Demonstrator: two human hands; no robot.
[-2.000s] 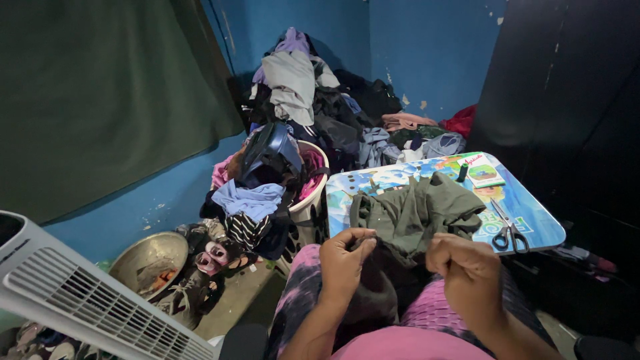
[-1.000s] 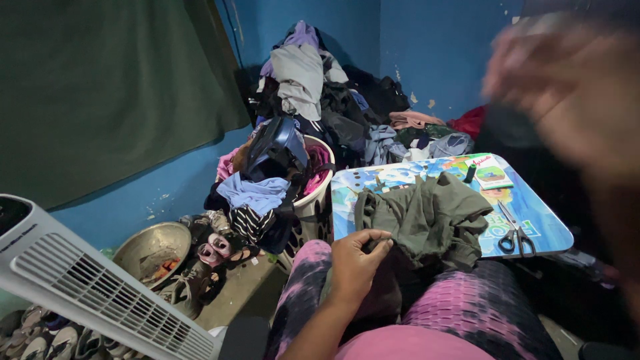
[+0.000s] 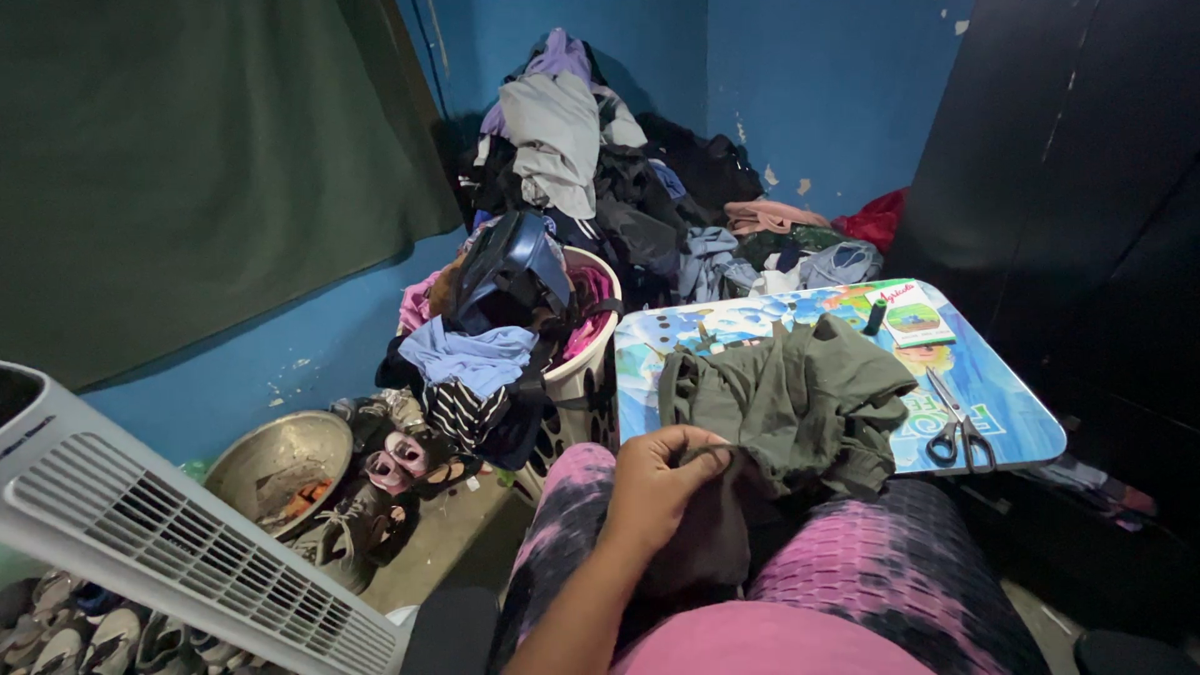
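Observation:
My left hand (image 3: 666,483) pinches the edge of an olive-green cloth garment (image 3: 797,398) between thumb and fingers. The garment lies bunched on a small printed table (image 3: 1027,412) and hangs down over my lap. My right hand is out of the frame. On the table, right of the garment, are scissors with black handles (image 3: 958,433), their blades pointing away from me. Behind them lie a dark green thread spool (image 3: 876,317) and a small printed packet (image 3: 911,317).
A heaped laundry basket (image 3: 600,352) stands left of the table, with a clothes pile (image 3: 553,131) behind. At left are a grey tower fan (image 3: 187,525), a metal basin (image 3: 230,464) and several shoes (image 3: 112,637). A dark panel (image 3: 1078,187) rises at right.
My right hand was near the garment two seconds ago, then showed blurred and raised at upper right, and has now left the frame. My left hand stays at the garment's edge.

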